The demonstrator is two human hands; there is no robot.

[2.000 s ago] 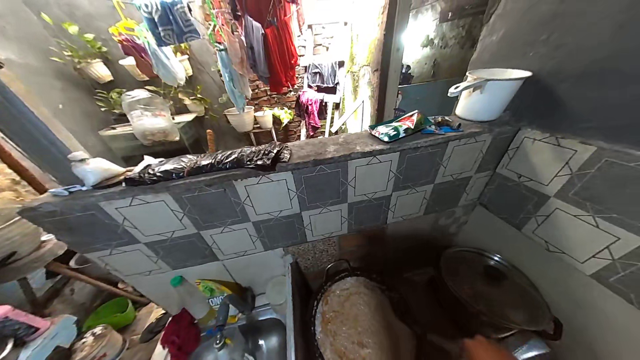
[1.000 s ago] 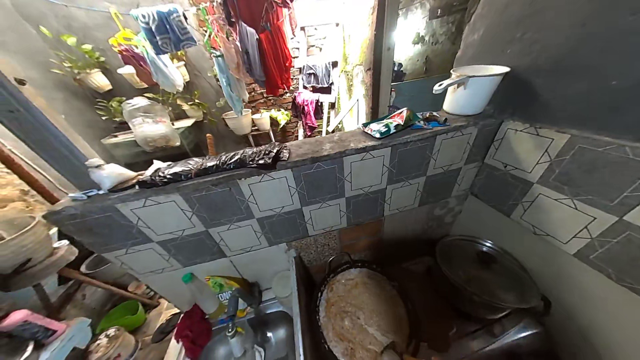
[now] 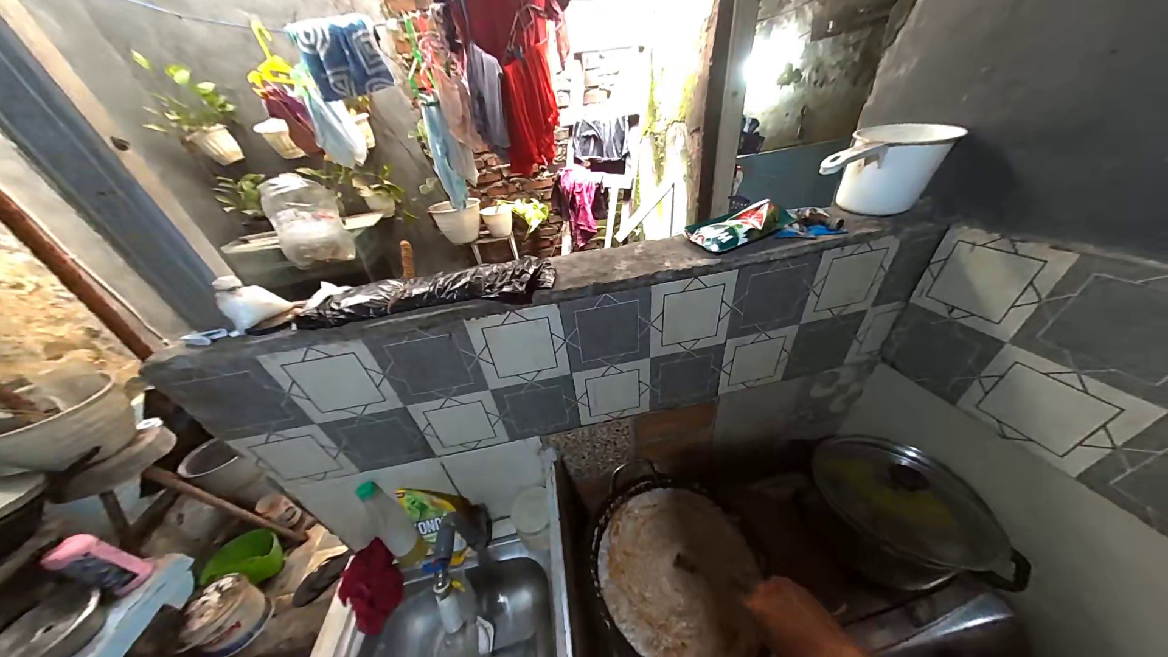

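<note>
My right hand (image 3: pixel 796 613) reaches in from the bottom edge, over the right side of a dark two-handled wok (image 3: pixel 598 547). Pale, bubbling food with browned bits (image 3: pixel 671 566) fills the wok. The hand is blurred, and I cannot tell whether it holds a utensil. To the right of the wok stands a wide metal pot (image 3: pixel 876 547) under a glass lid (image 3: pixel 912 497) with a dark knob. My left hand is out of view.
Left of the wok is a steel sink (image 3: pixel 516 602) with a faucet (image 3: pixel 447 584) and a red cloth (image 3: pixel 372 584). A tiled ledge (image 3: pixel 630 269) behind holds a white handled pot (image 3: pixel 894 173), a green packet (image 3: pixel 739 226) and black plastic (image 3: pixel 429 292).
My right hand, near the stove front to the right of the wok two seconds ago, is now at the wok's right side. The pots stay in place.
</note>
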